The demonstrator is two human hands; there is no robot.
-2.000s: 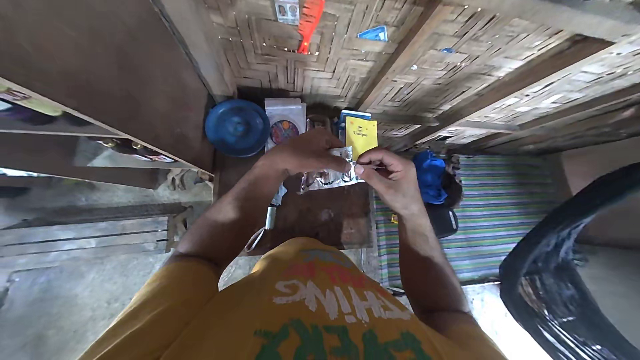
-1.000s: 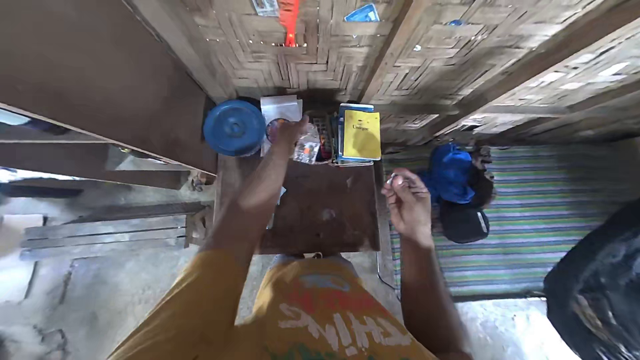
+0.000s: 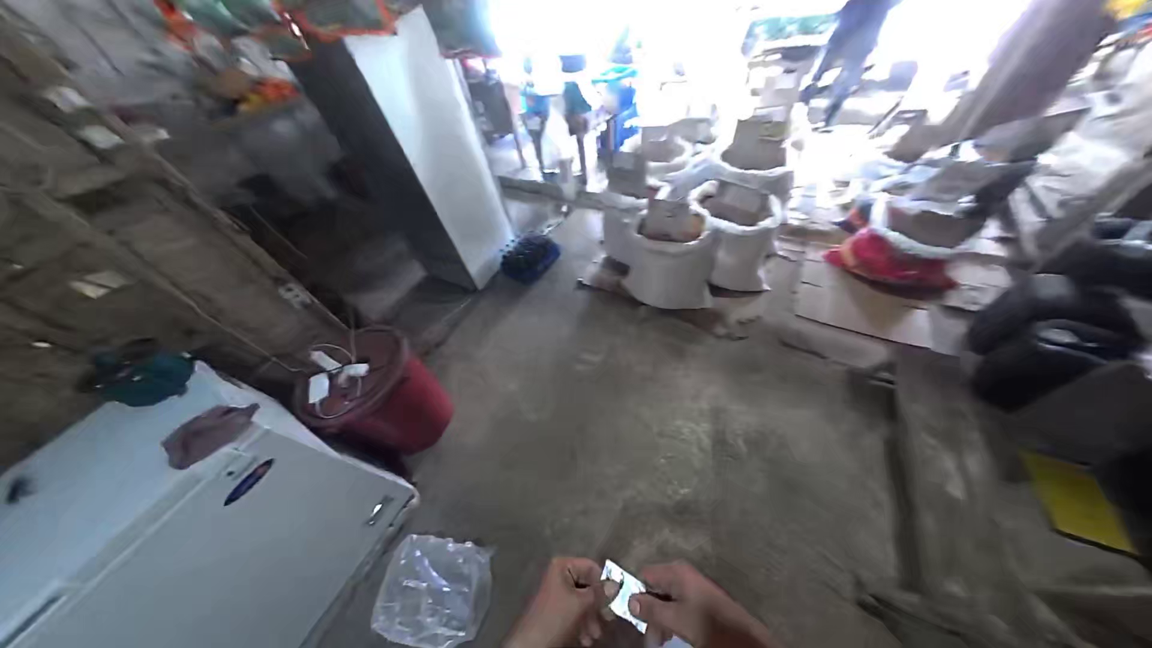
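A small shiny packet (image 3: 623, 594) is held between my two hands at the bottom of the view, over the concrete floor. My left hand (image 3: 565, 601) pinches its left side with thumb and fingers. On its right side, my right hand (image 3: 688, 605) grips it with the thumb on top. The packet's lower end is partly hidden by my fingers, and its contents cannot be made out. A clear plastic bag (image 3: 434, 589) lies to the left of my hands, beside a white chest freezer (image 3: 297, 531).
A red lidded bucket (image 3: 409, 409) with a white plug and cables on top stands beyond the freezer. Open white sacks (image 3: 670, 270) stand on the floor ahead. A tall pale cabinet (image 3: 432, 144) is at upper left; a person (image 3: 846, 58) is in the bright background.
The view has swung from the brown table to a wider room. My hands, apart one second ago, are together at a small shiny packet.
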